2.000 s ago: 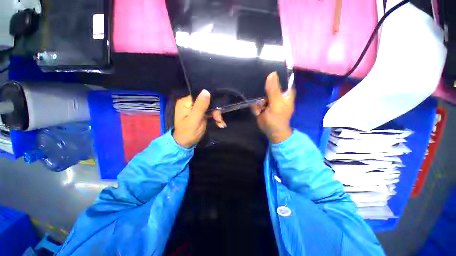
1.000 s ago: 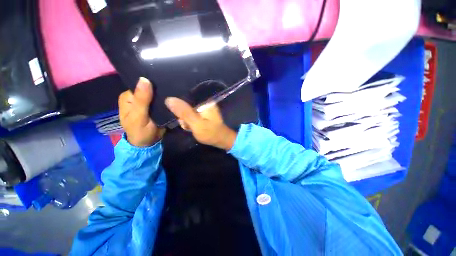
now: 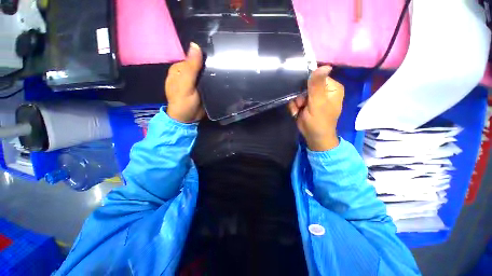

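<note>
A black tablet (image 3: 253, 86) with a glossy surface and a bright white light reflection is held by both hands above the bench edge. Its top runs out of the picture. My left hand (image 3: 185, 86) grips its left edge, thumb on top near the edge. My right hand (image 3: 322, 108) grips its lower right corner, with the fingers partly underneath. Clear film or a clear edge shows along its right side. Whether it is the screen alone or a whole tablet I cannot tell.
A second black tablet (image 3: 81, 46) with a white label lies at the left. The pink mat (image 3: 144, 32) lies behind. A curved white sheet (image 3: 431, 70) hangs over a blue bin (image 3: 456, 178) of white packets (image 3: 407, 178) at the right. A black cable crosses the mat. A grey roll (image 3: 75, 126) is at the left.
The view has swung back left after turning right. The tablet is straighter than one second ago, and my right hand has moved from its near edge to its right corner.
</note>
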